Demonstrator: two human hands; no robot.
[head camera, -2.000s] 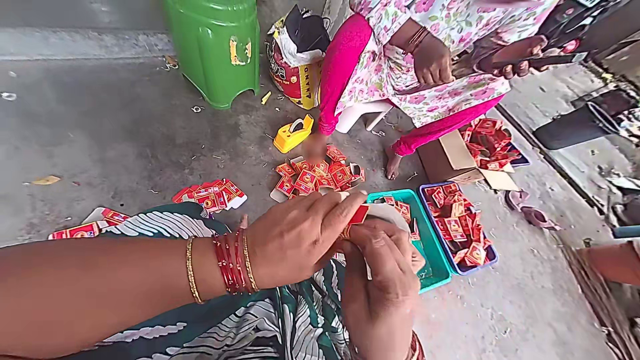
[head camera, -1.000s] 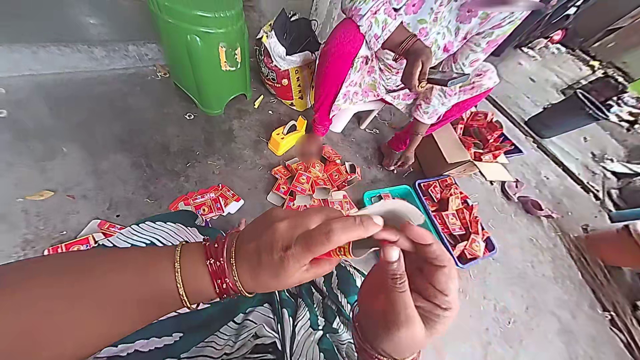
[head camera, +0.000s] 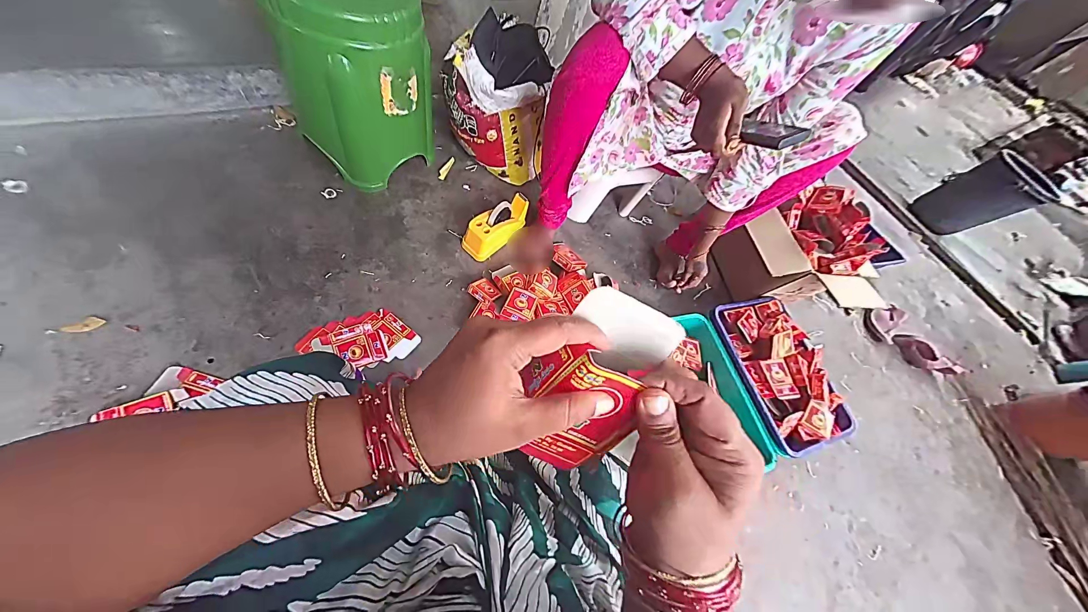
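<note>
Both hands hold one red printed cardboard box (head camera: 582, 408) above my lap, its white inner flap raised at the top. My left hand (head camera: 501, 382) grips its left side, thumb across the printed face. With thumb and forefinger, my right hand (head camera: 693, 459) pinches its right edge. Beyond them, a pile of small red boxes (head camera: 544, 293) lies on the floor, and flattened red cartons (head camera: 365, 337) lie to the left. A teal tray (head camera: 748, 408) with red boxes is partly hidden behind my right hand. Beside it stands a blue tray (head camera: 841, 433) holding many more.
Across from me a person (head camera: 697, 102) sits on a low white stool, holding a dark phone-like object (head camera: 775, 134). A yellow tape dispenser (head camera: 495, 229), green plastic stool (head camera: 357, 93), stuffed bag (head camera: 497, 110), open cardboard carton (head camera: 756, 255) and dark bucket (head camera: 982, 191) stand around.
The box's printed red face has turned into view between my hands, where mostly its pale flap showed a second ago. The other person's lower hand has come down beside their foot since two seconds ago.
</note>
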